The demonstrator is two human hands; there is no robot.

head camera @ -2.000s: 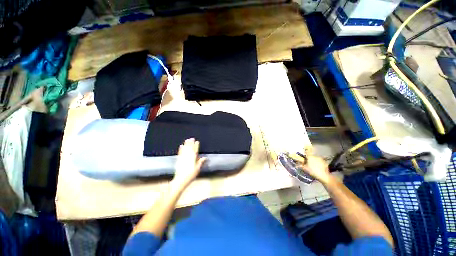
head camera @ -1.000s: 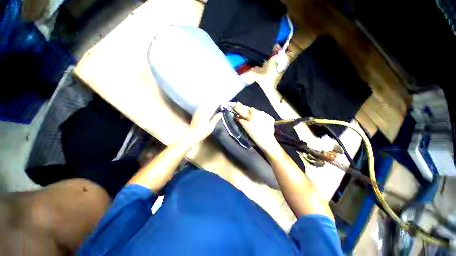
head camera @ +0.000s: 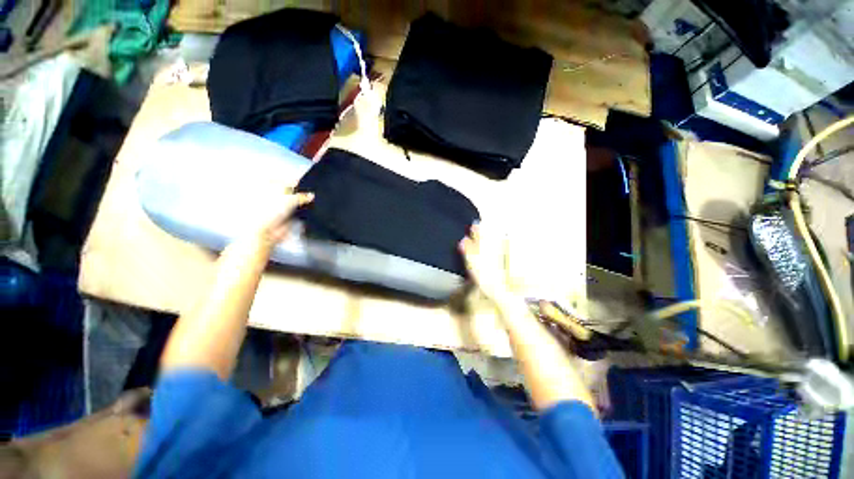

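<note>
A black garment piece (head camera: pixel 384 208) lies over the right part of the pale blue-grey padded board (head camera: pixel 211 178), whose left end is bare. My left hand (head camera: pixel 283 220) is at the piece's left edge, fingertips on the cloth; whether it grips is unclear. My right hand (head camera: pixel 476 254) touches the piece's right end, and its grip is also unclear. The steam iron (head camera: pixel 564 321) rests at the table's right front edge, partly behind my right forearm, out of both hands.
A square black pile (head camera: pixel 468 94) lies behind the board. A looser black heap (head camera: pixel 273 70) lies at upper left over blue and red items, with a white cord (head camera: pixel 360 70) beside it. Blue crates (head camera: pixel 749 435) stand at lower right. A yellow hose (head camera: pixel 807 234) hangs at right.
The view has turned back from a tilt. My right hand has let go of the iron and moved to the piece's right end. The iron has gone from the board to the table's right edge.
</note>
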